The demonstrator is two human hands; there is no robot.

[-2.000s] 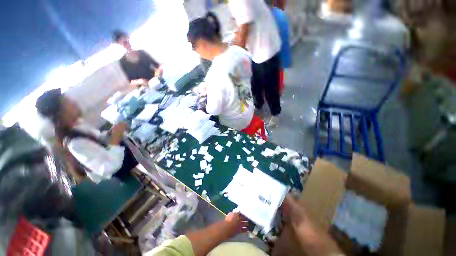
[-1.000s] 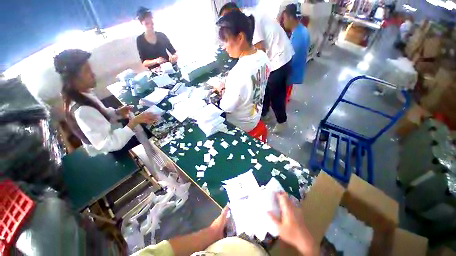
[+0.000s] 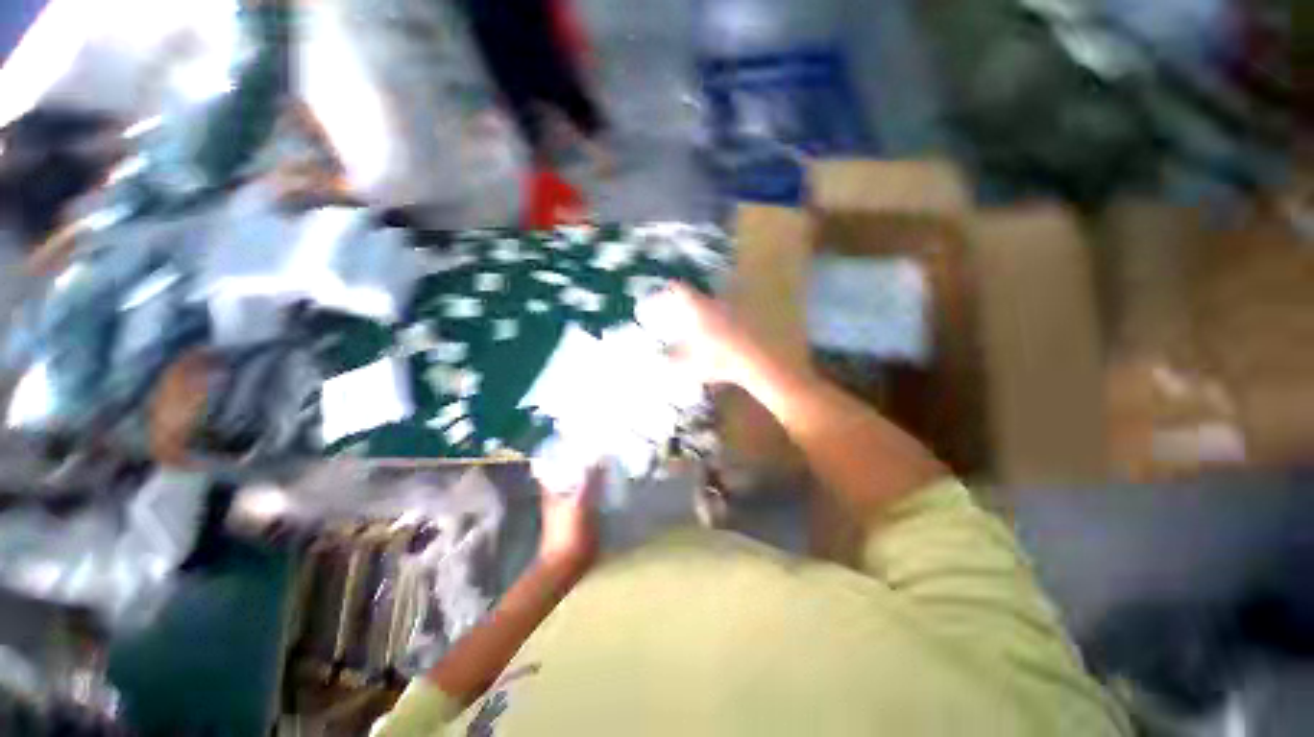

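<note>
The frame is blurred. A stack of white packets is held between my two hands over the near end of the green worktable. My left hand is at the stack's lower left side. My right hand is at its upper right side. Part of the fingers is lost in glare and blur. The open cardboard carton stands to the right of the table, with white packets inside at its far left part.
White scraps litter the table. More packets are piled to the left, with blurred people around them. A red stool and the blue trolley are beyond. Pale strips hang at the near edge. More brown cardboard lies right.
The view has swung right and downward, bringing the carton nearer the middle. Both hands still hold the stack, my right hand now at its far side. The lone packet left of the scraps has come into sight.
</note>
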